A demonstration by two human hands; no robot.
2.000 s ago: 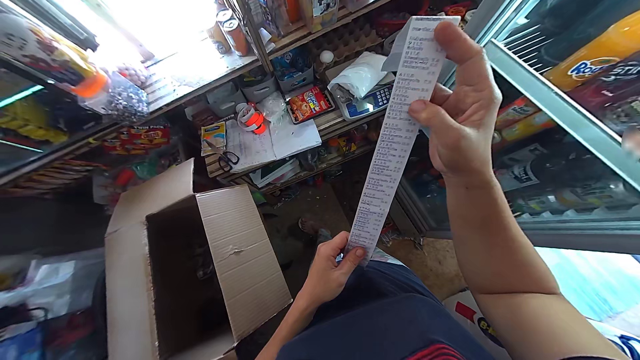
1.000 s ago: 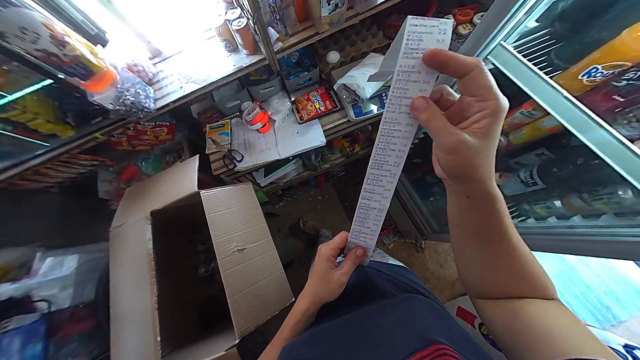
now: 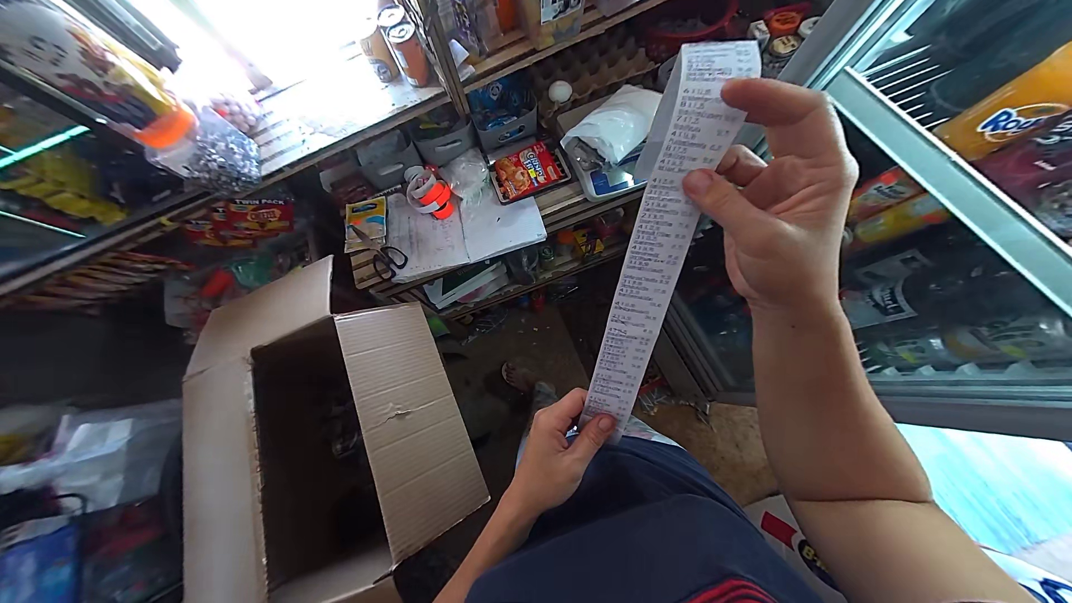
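Observation:
A long printed paper receipt [image 3: 662,226] stretches diagonally between my hands, its top end folded back behind itself. My left hand [image 3: 559,452] pinches the lower end between thumb and fingers, close to my dark shirt. Near the upper end, my right hand [image 3: 783,188] holds the right edge, with the thumb on the printed face and the index finger at the edge above it. An opened cardboard box [image 3: 410,419] stands to the left of my left hand, its inside mostly in shadow.
Scissors [image 3: 389,263], an open notebook [image 3: 494,228] and an orange-and-white tape roll [image 3: 430,194] lie on a slatted shelf ahead. A glass-door drinks cooler [image 3: 963,209] stands at right. Cans [image 3: 406,50] stand on the upper ledge; a plastic jar [image 3: 180,126] is at upper left.

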